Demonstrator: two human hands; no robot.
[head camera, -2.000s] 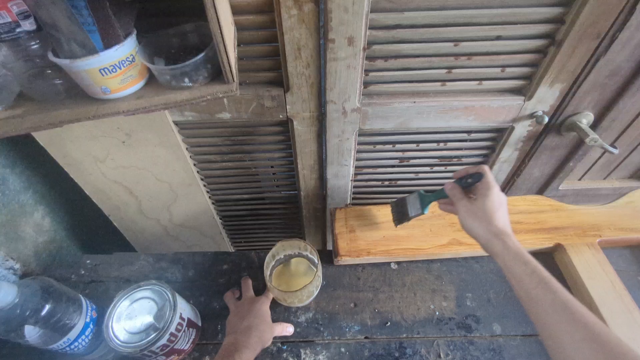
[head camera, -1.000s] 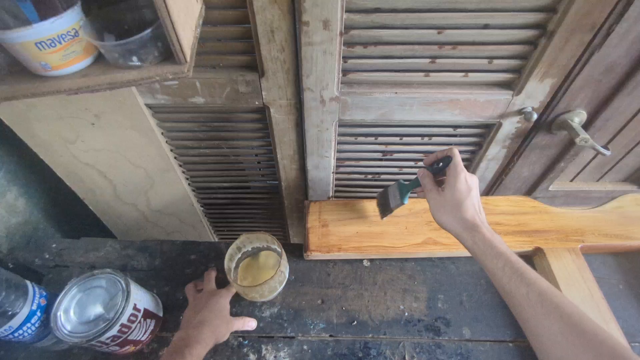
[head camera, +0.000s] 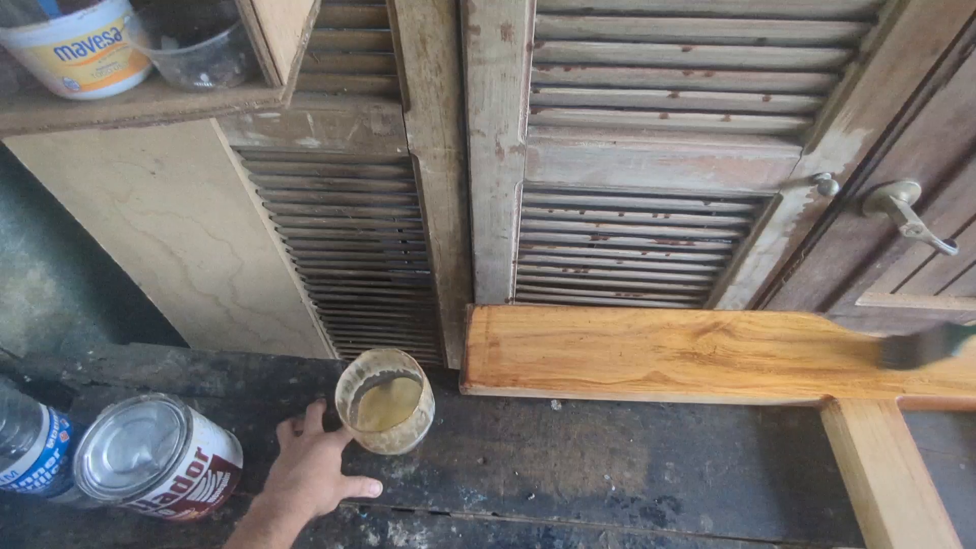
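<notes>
My left hand (head camera: 316, 461) rests on the dark workbench with fingers apart, its fingertips next to a stained cup (head camera: 385, 402) of yellowish liquid. It holds nothing. A paintbrush (head camera: 919, 347), blurred, is at the right edge, its dark bristles on the wooden board (head camera: 648, 351) with a shiny orange-brown surface. The hand on the brush's green handle is outside the view. A paler wooden crosspiece (head camera: 888, 465) joins the board's lower edge.
Left of my left hand stand a metal can (head camera: 160, 457) with its lid on and a clear plastic bottle (head camera: 34, 442). Louvered wooden doors (head camera: 496, 152) stand behind the workbench (head camera: 595, 465). A shelf (head camera: 198, 107) at upper left holds plastic tubs (head camera: 84, 57). A door handle (head camera: 907, 213) is at right.
The brush has moved right along the board, from near its left part to the right edge of view. My right hand has left the view. My left hand stays beside the cup.
</notes>
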